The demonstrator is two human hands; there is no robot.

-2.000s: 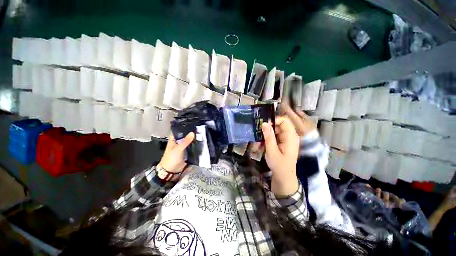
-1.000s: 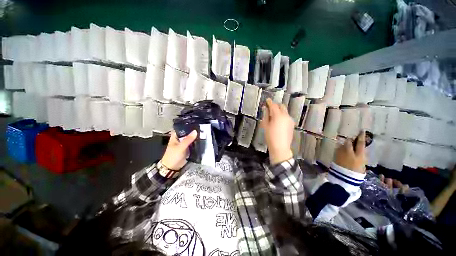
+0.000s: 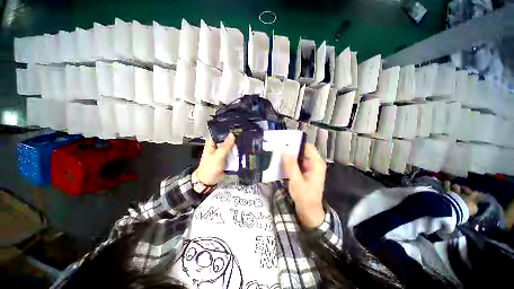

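My left hand (image 3: 213, 161) holds a bundle of black glossy packaged products (image 3: 239, 121) in front of my chest, thumb on top. My right hand (image 3: 307, 183) grips the right edge of a flat piece with a white face (image 3: 275, 153) and a dark right edge, just right of the bundle. The piece's left end meets or overlaps the bundle; whether it is one item or two cannot be told. White cartons (image 3: 194, 48) with raised flaps stand in long rows behind my hands. A few cartons at the back show dark contents.
The cartons stand on a green workbench (image 3: 84, 11) with a pale ring (image 3: 267, 17) behind them. A blue stool (image 3: 35, 158) and a red stool (image 3: 93, 165) stand at left. Another person's navy-and-white sleeve (image 3: 420, 211) is at right, close beside my right arm.
My right hand has moved back from the carton rows to the bundle and now grips the white-faced piece. The other person's arm has drawn back from the cartons towards the lower right.
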